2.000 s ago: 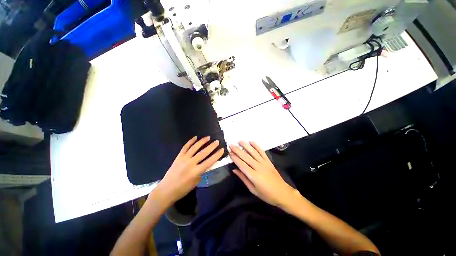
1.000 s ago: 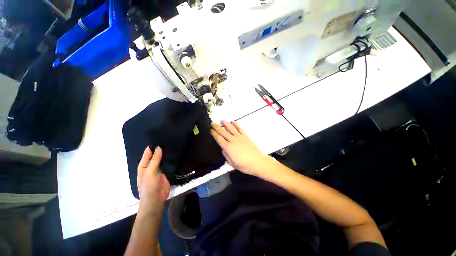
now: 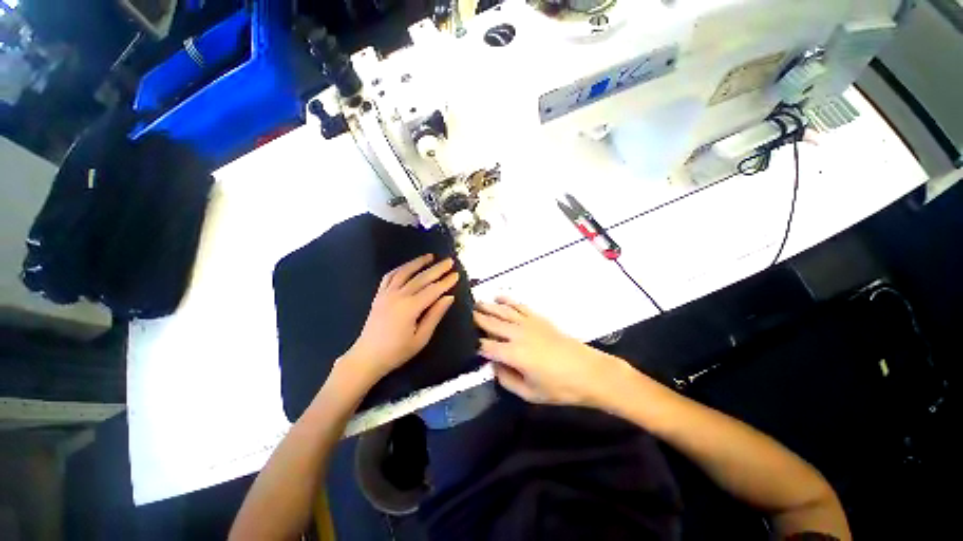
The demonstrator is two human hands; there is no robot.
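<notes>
A black fabric panel (image 3: 327,306) lies flat on the white machine table, its far right corner at the needle area (image 3: 461,217). My left hand (image 3: 407,317) rests flat on the panel, fingers spread and pointing to the needle. My right hand (image 3: 539,354) lies at the panel's right edge near the table's front edge, fingertips touching the edge. Whether the right fingers pinch the fabric cannot be told. A dark tape or cord (image 3: 549,254) runs from the needle area to the right.
The sewing machine (image 3: 634,116) stands behind. Red-handled snips (image 3: 591,228) lie right of the needle. A stack of black panels (image 3: 121,227) is at the left, a blue crate (image 3: 227,90) behind. More black panels (image 3: 824,391) lie at the right. A round bin (image 3: 364,465) is below.
My left hand has moved from the panel's near left part toward the needle and lies flat. My right hand has moved back toward the front edge. The yellow tag and folded layer no longer show.
</notes>
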